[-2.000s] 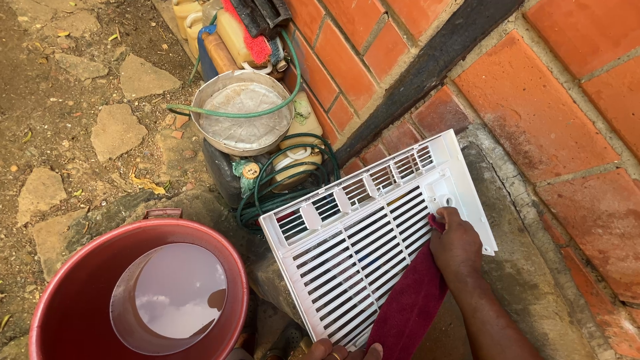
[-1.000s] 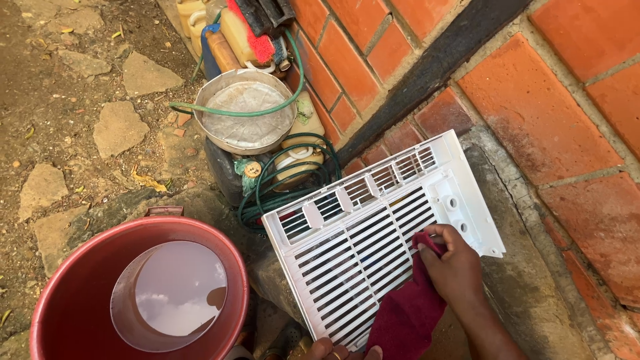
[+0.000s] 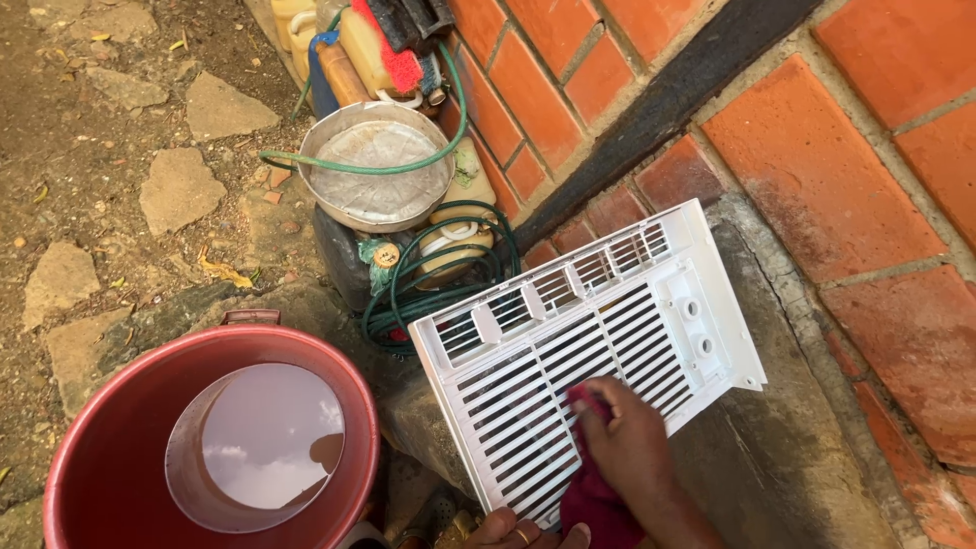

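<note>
A white plastic louvred grille panel [image 3: 610,347], perhaps an air conditioner's front cover, lies tilted over the stone ledge, with two round holes near its right side. My left hand [image 3: 526,534], a ring on one finger, holds its lower edge at the bottom of the view; part of that hand is out of frame. A dark red cloth [image 3: 598,488] is pinched between the thumb and fingers of my right hand [image 3: 621,435], which presses it against the middle slats. The rest of the cloth hangs below, over the panel's lower right part.
At lower left stands a red plastic tub [image 3: 99,457] holding cloudy water [image 3: 263,435]. A round metal pan [image 3: 374,168], a coiled green hose [image 3: 393,305] and several jerrycans [image 3: 366,53] sit along the brick wall [image 3: 823,168]. Flat stones [image 3: 183,191] lie at left.
My right hand has moved with the cloth from the panel's right side, by the round holes, down and left to the middle slats. My left hand stays at the lower edge.
</note>
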